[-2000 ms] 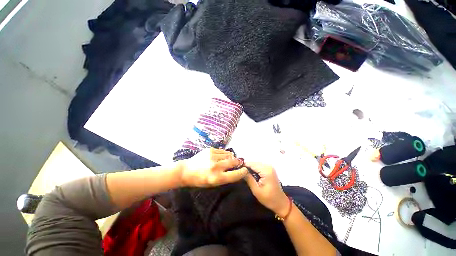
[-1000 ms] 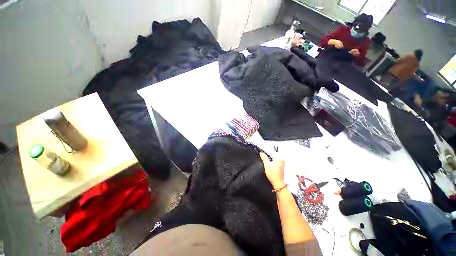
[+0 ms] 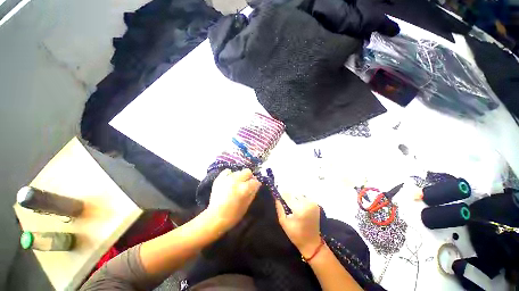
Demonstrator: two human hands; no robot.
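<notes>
The black textured garment piece (image 3: pixel 250 244) lies over my lap and against the table edge. A narrow dark trim with light specks (image 3: pixel 275 190) runs along its edge between my hands. My left hand (image 3: pixel 234 196) is closed on the garment edge just below the striped bundle (image 3: pixel 256 136). My right hand (image 3: pixel 299 220) pinches the trim end of the edge, a little right of and lower than my left hand. No needle can be made out.
Orange-handled scissors (image 3: pixel 378 207) lie on a speckled chain pile (image 3: pixel 387 233). Thread cones (image 3: pixel 447 192), a tape roll (image 3: pixel 448 258) and a black bag (image 3: pixel 492 227) are at the right. Dark cloth (image 3: pixel 296 68), a phone (image 3: pixel 394 87) and a plastic-wrapped bundle (image 3: pixel 444 74) lie beyond. Two bottles stand on a wooden surface (image 3: pixel 108 213).
The view has tilted up and back down. My left hand, out of sight one second ago, is back at the garment edge. My right hand remains at the edge.
</notes>
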